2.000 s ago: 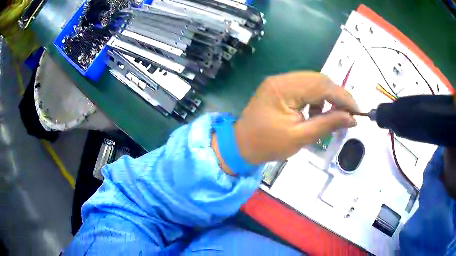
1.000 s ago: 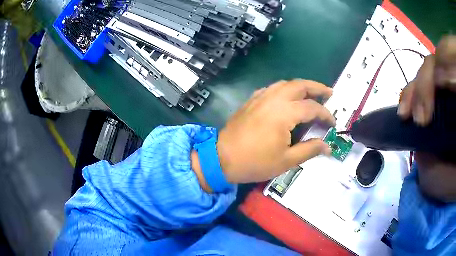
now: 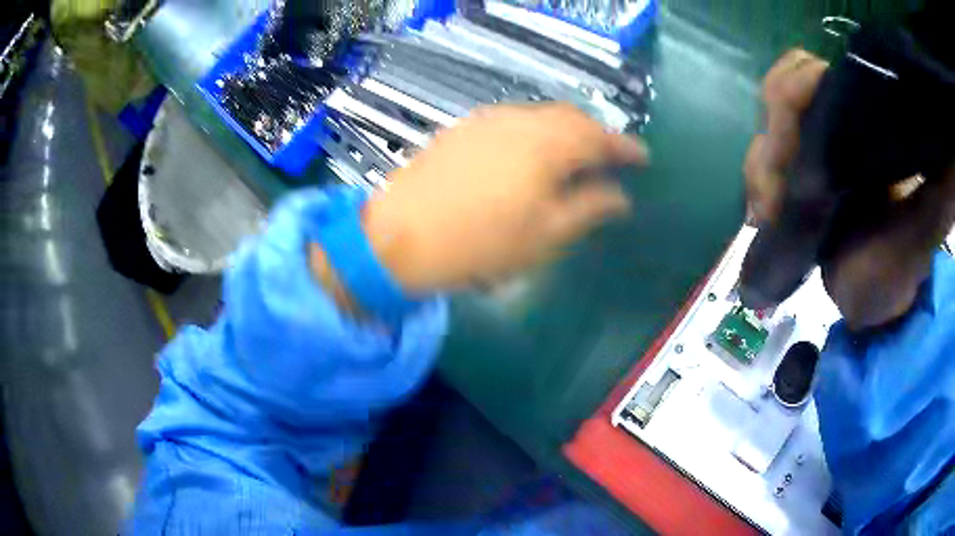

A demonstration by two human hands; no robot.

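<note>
My right hand (image 3: 796,178) holds the black electric screwdriver (image 3: 780,246) over the white rear chassis (image 3: 723,419). Its lower end is above the small green circuit board (image 3: 741,335); the bit is not clearly seen. My left hand (image 3: 503,194), blurred, with a blue wrist strap (image 3: 359,254), is over the green bench, left of the chassis, beside the metal brackets. Its thumb and fingers are bent; whether anything small is between the fingertips cannot be told. A black oval speaker (image 3: 796,373) sits in the chassis near the board.
Silver-grey metal brackets (image 3: 461,79) lie piled at the top. A blue screw bin (image 3: 274,141) with dark screws stands left of them, another blue bin (image 3: 628,29) behind. The red-orange slab (image 3: 639,487) lies under the chassis. A whitish bucket (image 3: 194,199) stands at the left.
My left hand has moved left, away from the green board, toward the brackets. The screwdriver is now more upright over the board. The view has shifted, bringing another blue bin into sight.
</note>
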